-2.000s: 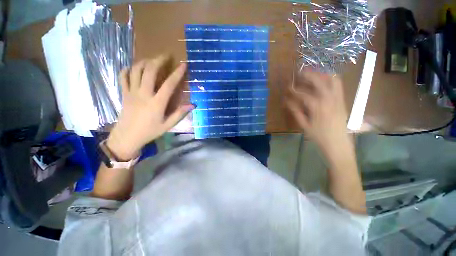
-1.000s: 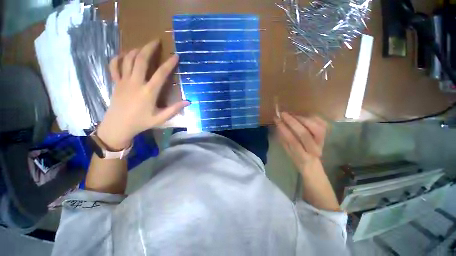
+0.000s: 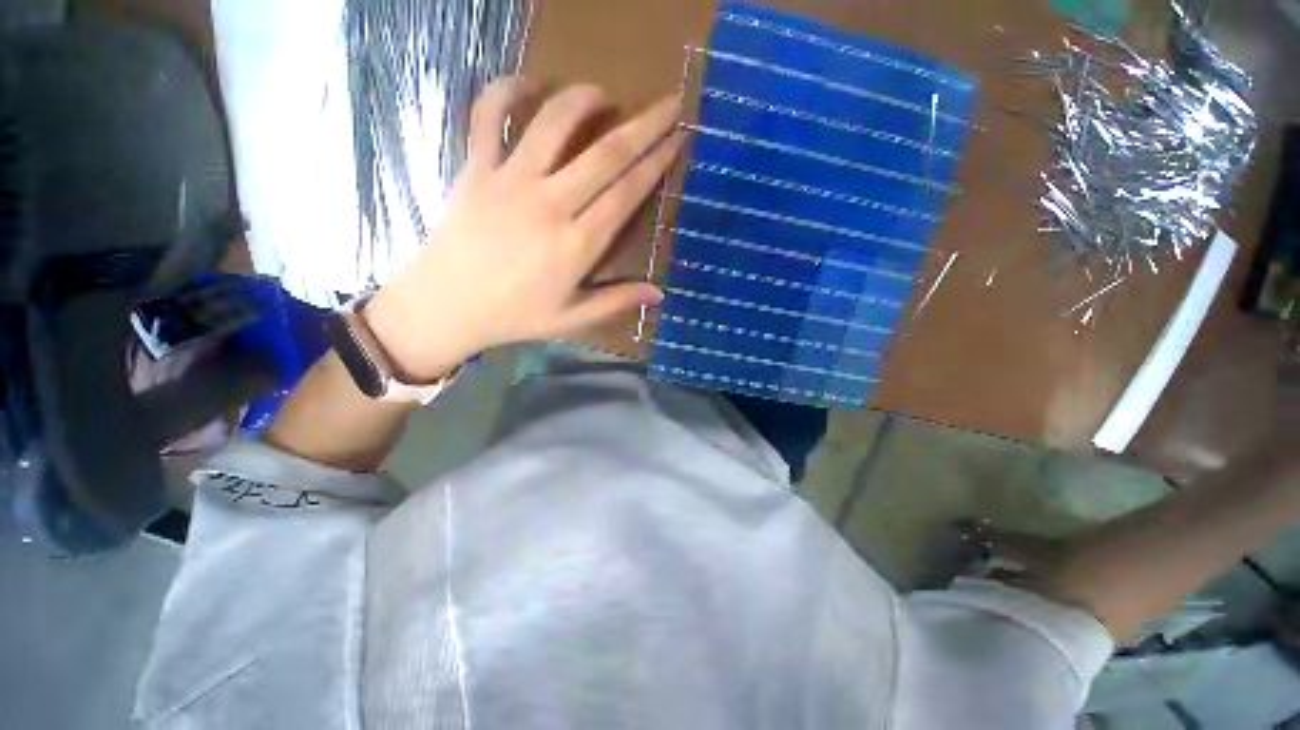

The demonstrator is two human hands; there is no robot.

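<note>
A blue solar cell (image 3: 813,214) with pale parallel lines lies tilted on the brown table. My left hand (image 3: 549,214) is flat at its left edge, fingers apart, with a fingertip and the thumb tip at the edge. A thin metal line (image 3: 659,250) with short cross ticks runs along that edge. One short silver ribbon (image 3: 934,136) lies over the cell's upper right part, and another (image 3: 934,285) lies by its right edge. My right forearm reaches out past the right edge of the picture; the hand is not visible.
A long silver ribbon bundle (image 3: 414,143) lies on white paper (image 3: 292,157) at left. A heap of short ribbon (image 3: 1148,150) and a white strip (image 3: 1169,342) are at right. A blue bin (image 3: 292,342) is below the table at left.
The view has shifted, and the cell appears further right and tilted. My right hand has moved from near the cell's lower right corner out past the right edge. My left hand stays beside the cell.
</note>
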